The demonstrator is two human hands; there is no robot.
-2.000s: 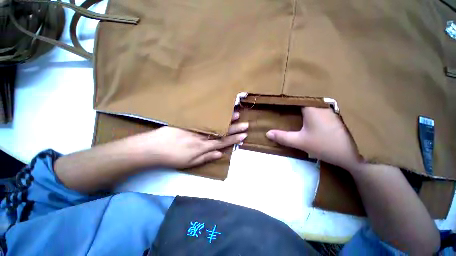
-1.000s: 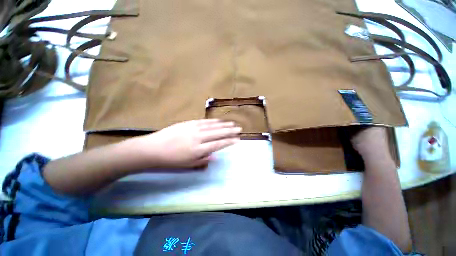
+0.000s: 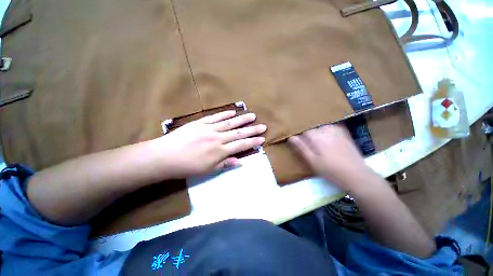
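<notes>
The large brown bag panel lies flat, its centre seam running down to a notch. White bits mark the notch's upper corners. My left hand lies palm down across the notch, fingers spread and holding nothing, hiding much of it. My right hand is blurred at the panel's near edge, right of the notch, over the brown bottom layer; its fingertips touch the edge, and whether they pinch it is unclear. A black label strip lies on the panel near its right edge.
A clear glue bottle with amber liquid is on the white table, right of the panel. Strap loops extend past the panel's upper right. Brown material shows below the table's curved edge at right.
The view has turned and shifted right. My right hand has come out from under the panel's right part and moved left towards the notch. My left hand has moved further over the notch.
</notes>
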